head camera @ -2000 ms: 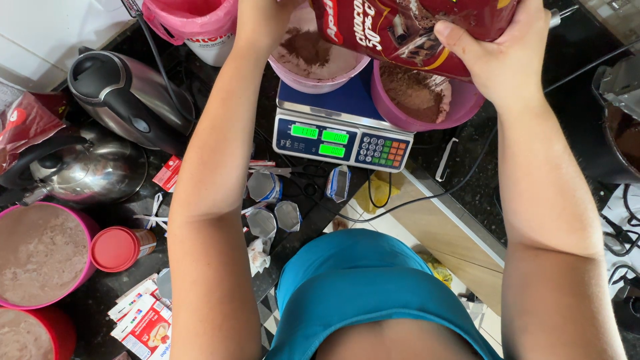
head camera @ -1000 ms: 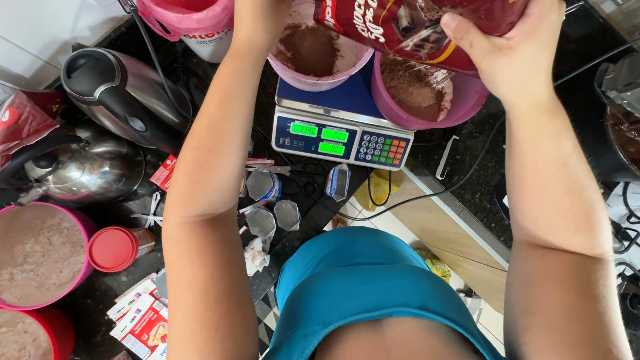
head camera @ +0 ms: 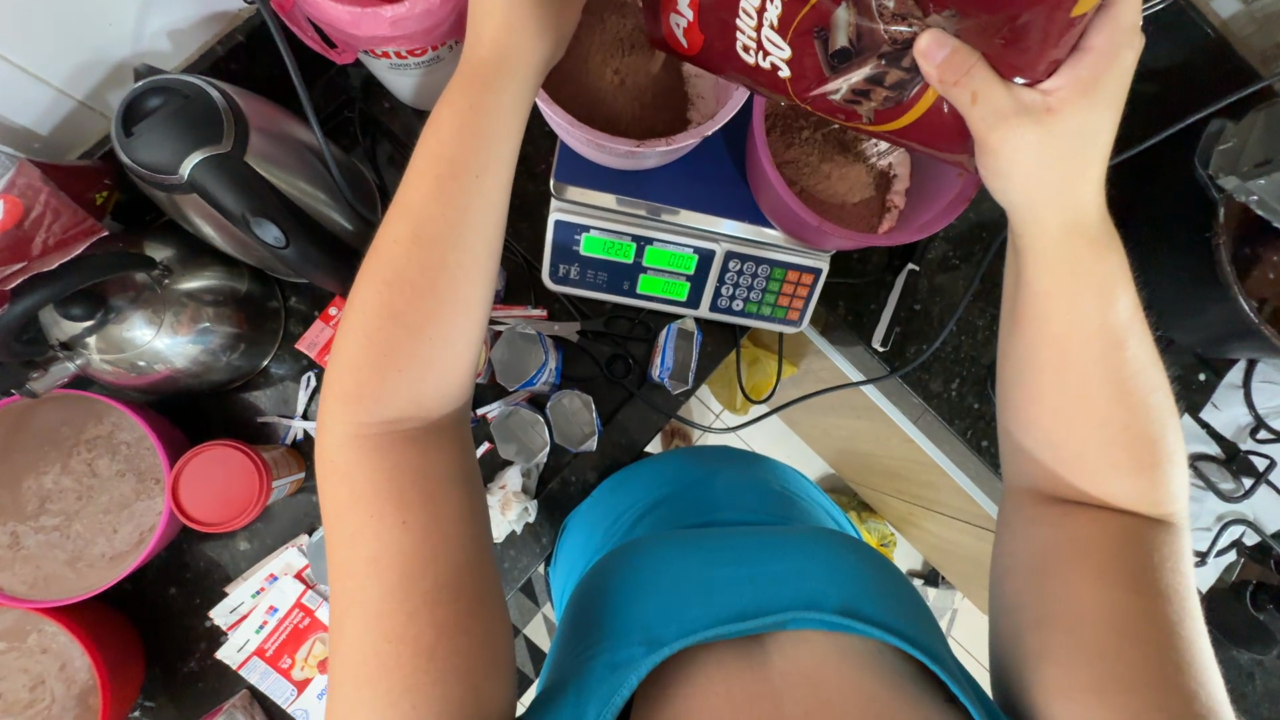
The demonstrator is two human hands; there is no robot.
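Observation:
A dark red bag of chocolate powder point(head camera: 860, 60) is held tilted above two bowls at the top of the head view. My right hand point(head camera: 1040, 90) grips its right end, thumb on the printed front. My left hand point(head camera: 525, 25) is at the top edge near the bag's left end; its fingers are cut off by the frame, so its hold cannot be told. Below the bag, a light pink bowl point(head camera: 640, 150) with brown powder rests on a digital kitchen scale point(head camera: 690, 265) with lit green displays. A darker pink bowl point(head camera: 860, 215), also with powder, stands at the scale's right side.
An electric kettle point(head camera: 270, 170) and a steel stovetop kettle point(head camera: 180, 310) stand left. Below them are a pink tub of brown mixture point(head camera: 80, 490) and a red-lidded jar point(head camera: 220, 485). Opened cartons point(head camera: 525, 355), scissors point(head camera: 575, 328) and a cable point(head camera: 900, 370) lie near the scale.
The brown powder in the light pink bowl on the scale has grown and covers more of the paler contents. The bag and my right hand have shifted slightly to the right.

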